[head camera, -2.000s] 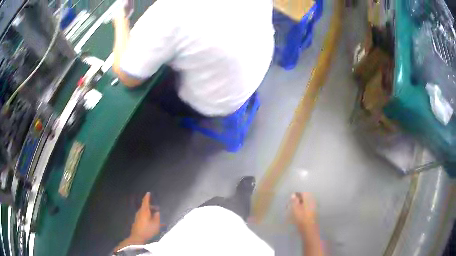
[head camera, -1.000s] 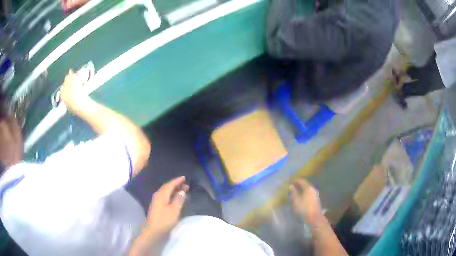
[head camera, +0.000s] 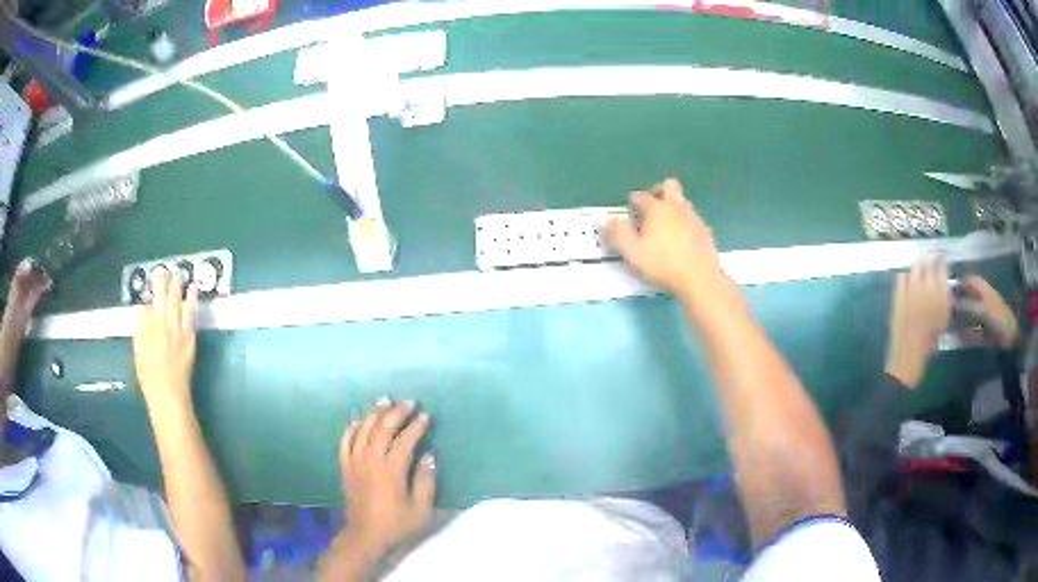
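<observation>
A flat silver-grey perforated plate (head camera: 544, 238) with rows of small dark holes lies on the green belt, along the white guide rail (head camera: 455, 293). My right hand (head camera: 666, 241) reaches forward over the plate's right end, with fingertips on or just at it; whether it grips the plate is hard to tell. My left hand (head camera: 387, 466) rests palm down near the bench's front edge, fingers a little apart, holding nothing.
A stop arm (head camera: 355, 159) with a dark blue connector crosses the belt left of the plate. A neighbour's hand on the left touches a four-station housing plate (head camera: 214, 274). Another four-station plate (head camera: 903, 219) lies at right, near a neighbour's hands. A red tray is at the far side.
The view has swung from the floor and stools to the bench. My left hand has come to the bench's front edge. My right hand has reached out to the perforated plate.
</observation>
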